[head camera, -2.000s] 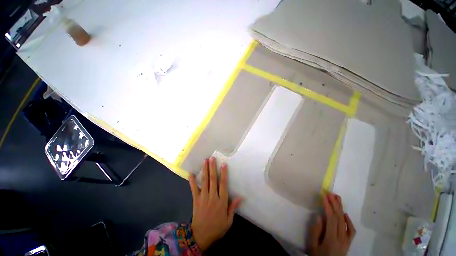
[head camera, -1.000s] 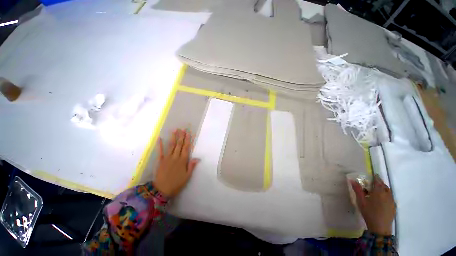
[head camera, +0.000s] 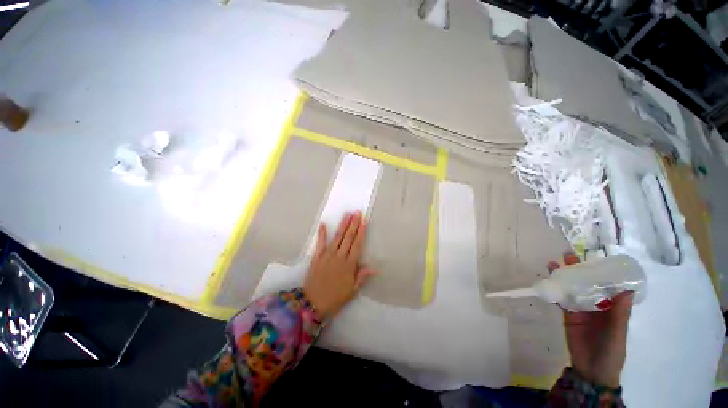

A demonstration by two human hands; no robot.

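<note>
A white vest-shaped fabric panel (head camera: 415, 339) lies flat on the beige cloth, its two straps pointing away from me and a U-shaped cut-out between them. My left hand (head camera: 339, 267) lies flat on the lower part of the left strap, fingers a little apart, holding nothing. My right hand (head camera: 595, 327) grips a translucent white squeeze bottle (head camera: 599, 283) at the right of the panel. The bottle is on its side, its long thin nozzle pointing left, with the tip near the edge of the right strap. A red mark shows on the bottle.
Yellow tape (head camera: 257, 195) frames the work area. Beige layers (head camera: 415, 68) are stacked at the far side. Tangled white strips (head camera: 563, 163) lie at the right, beside a white panel stack (head camera: 678, 319). Crumpled white scraps (head camera: 132, 163) and a brownish bottle (head camera: 12, 114) are on the white table at left.
My right hand has taken hold of the bottle and raised it, nozzle pointing left. My left hand has moved right, from the panel's left side onto the left strap. The camera view has shifted.
</note>
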